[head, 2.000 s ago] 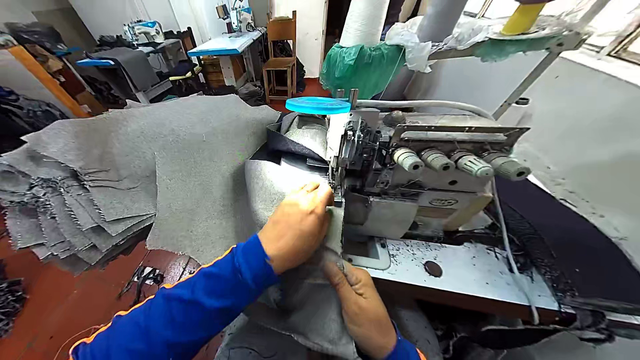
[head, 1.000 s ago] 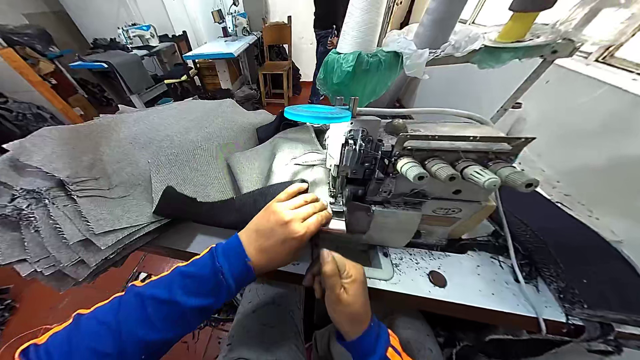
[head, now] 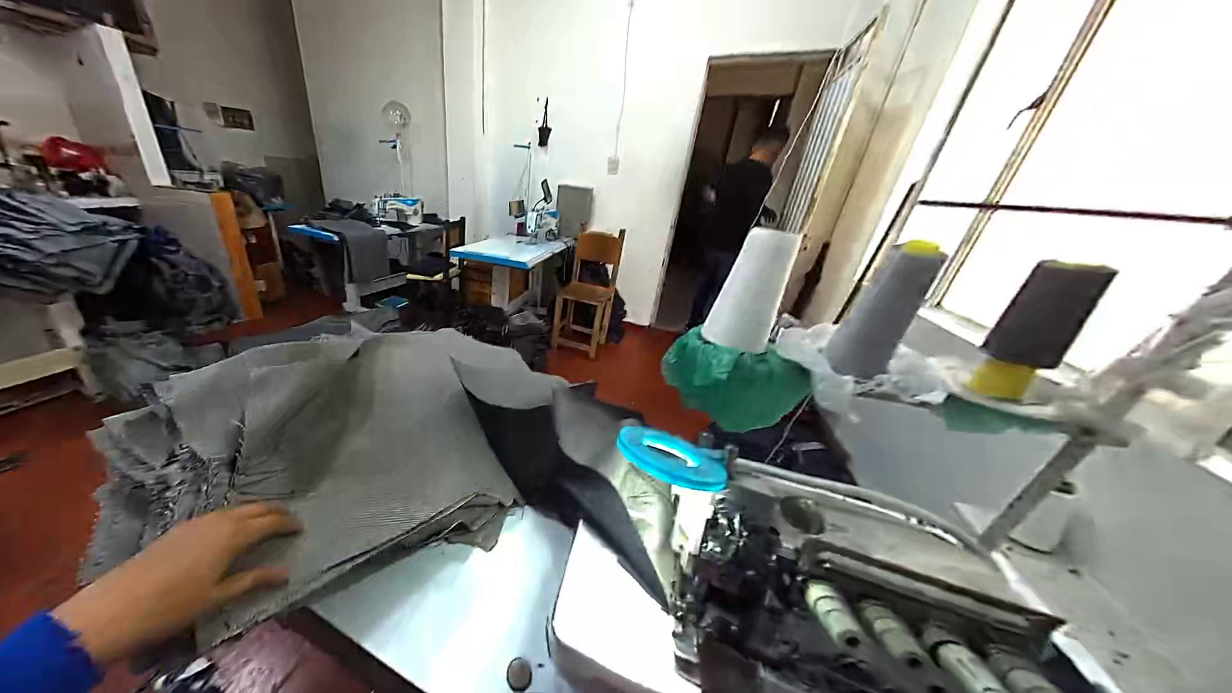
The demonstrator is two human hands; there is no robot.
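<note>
My left hand [head: 188, 577] lies on the near left part of a pile of cut grey fabric pieces [head: 385, 443], fingers spread; whether it grips an edge is not plain. My right hand is out of view. Right of the pile stands an overlock sewing machine [head: 741, 597] with a round blue lamp ring [head: 672, 458] above its needle area. A dark fabric strip [head: 597, 510] runs from the pile toward that area, beside a pale cloth.
Thread cones stand behind the machine, a white one [head: 756, 289] on green plastic. A wooden chair [head: 589, 289] and another sewing table [head: 510, 252] are farther back. A person [head: 741, 202] stands in the doorway. A metal stand [head: 1039, 491] rises at right.
My left hand has moved from the machine's needle area left onto the fabric pile. My right hand has left view. The view has swung up and to the left.
</note>
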